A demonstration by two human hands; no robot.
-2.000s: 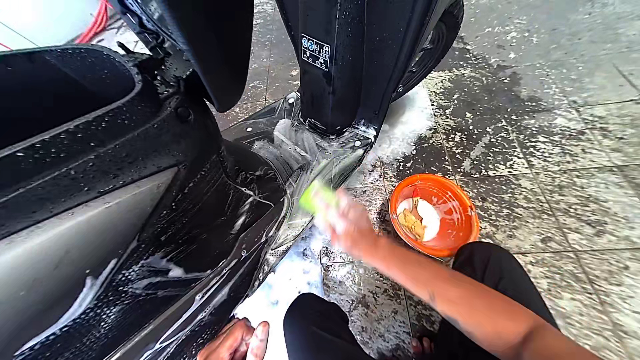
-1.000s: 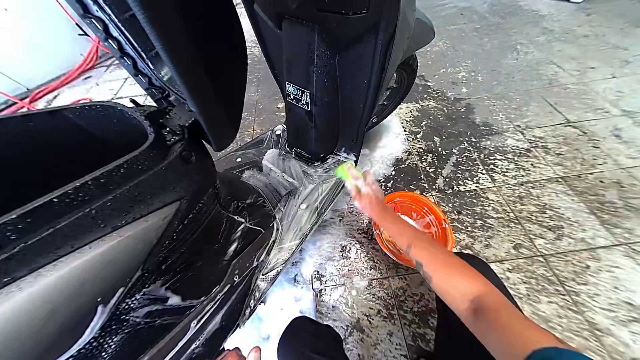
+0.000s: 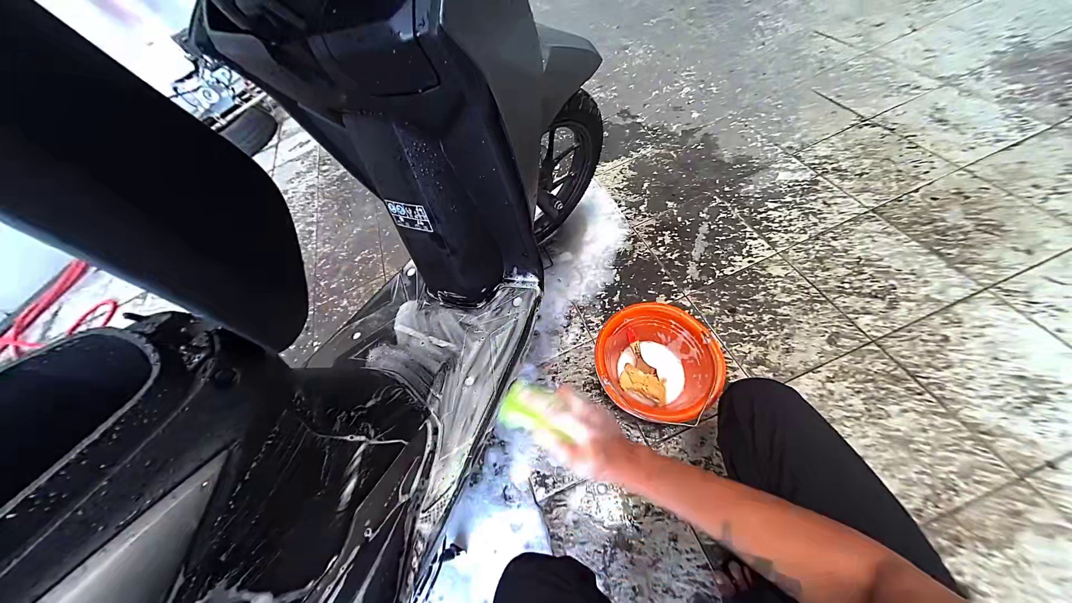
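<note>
My right hand, blurred, grips a yellow-green sponge at the outer edge of the scooter's floorboard. White suds streak the floorboard, which belongs to a black motor scooter. Just beyond my hand, on the right, stands an orange plastic basin holding a tan sponge or cloth, a red-handled brush and whitish liquid. My left hand is out of view.
The scooter's seat stands raised at the left. Its front wheel rests on wet, foam-spotted floor tiles. A red hose lies at the far left. My knees are close to the basin.
My right hand has moved with the sponge from near the front of the floorboard back along its outer edge. The left hand, seen at the bottom earlier, has left view. The view has shifted.
</note>
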